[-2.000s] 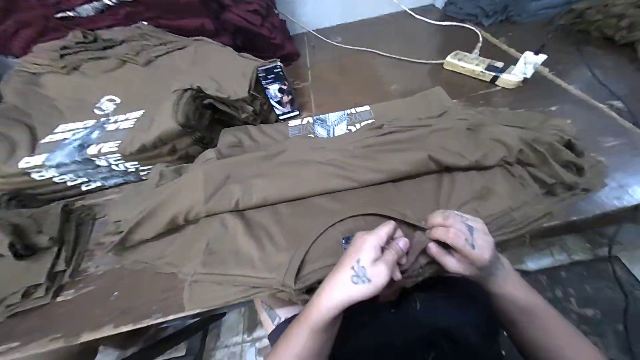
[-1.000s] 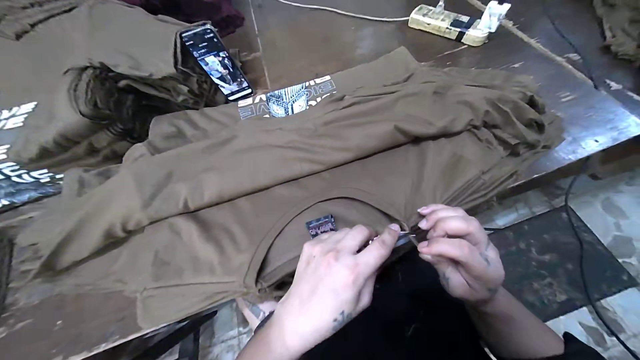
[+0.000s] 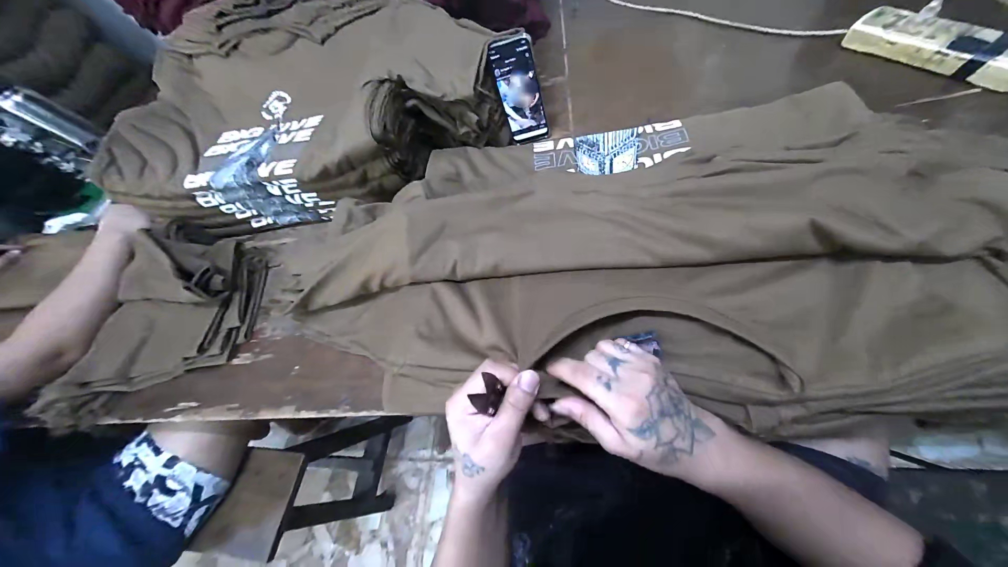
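A brown T-shirt point(image 3: 614, 252) lies across the wooden table, its neckline towards me. My left hand point(image 3: 490, 417) pinches the left end of the collar between thumb and fingers; a small dark pointed thing point(image 3: 487, 394), perhaps a thread snipper, shows inside that hand. Close on its right, my tattooed right hand point(image 3: 622, 394) holds the same collar edge with bent fingertips, which are partly hidden. A small neck label point(image 3: 644, 343) is partly covered by the right hand. Behind the shirt shows a printed brown cloth panel point(image 3: 606, 151).
Printed brown shirts point(image 3: 276, 157) are piled at the back left, beside a smartphone point(image 3: 518, 88). Folded brown pieces point(image 3: 173, 299) lie at the left, where another person's arm point(image 3: 71, 307) reaches over. A taped power strip point(image 3: 929, 47) with a cable sits back right. A wooden stool point(image 3: 252, 496) stands below.
My hands have moved from the right end of the neckline to its left end. The view has swung left, bringing the other person into sight.
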